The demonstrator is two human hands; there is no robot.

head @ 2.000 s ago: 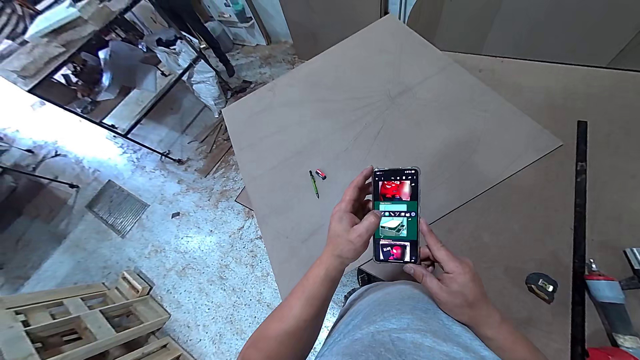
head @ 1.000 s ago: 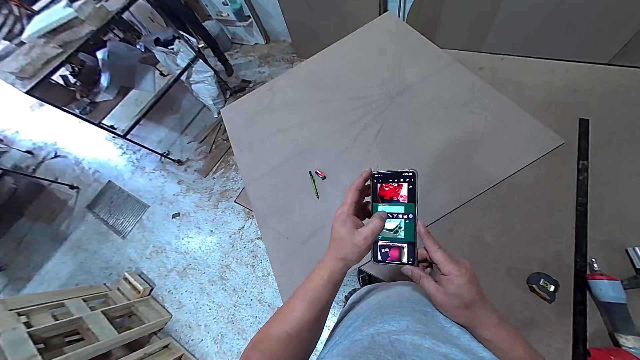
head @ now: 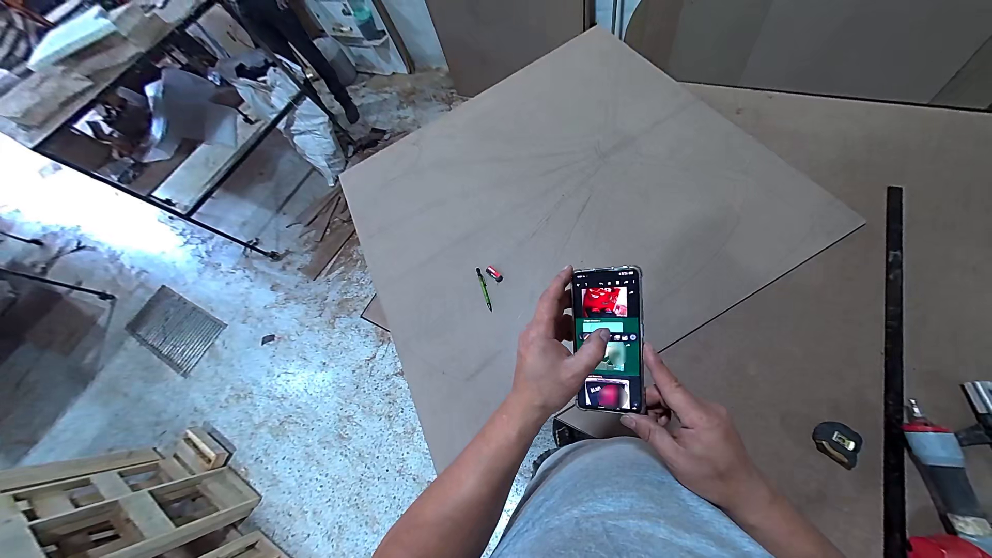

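A smartphone [head: 608, 310] with its screen lit is held upright between both hands, in front of my body. My left hand [head: 549, 356] grips its left edge, with the thumb over the middle of the screen. My right hand [head: 694, 434] supports the lower right corner, fingers partly hidden behind it. Beneath and beyond the phone lies a large brown board [head: 620, 178] with pencil-like lines fanning over it. On that board, left of the phone, are a green pen [head: 484, 290] and a small red and white object [head: 494, 273].
At right, a tape measure [head: 837, 444], a long black metal bar [head: 894, 349] and a grey and red power tool [head: 942, 473] lie on a larger brown sheet. Wooden pallet-like frames [head: 132, 504] stand lower left. A metal rack [head: 232, 159] and a person's legs [head: 298, 39] are upper left.
My left thumb has shifted from the phone's left edge onto the middle of the screen, where the pictures have moved slightly. Both hands stay on the phone.
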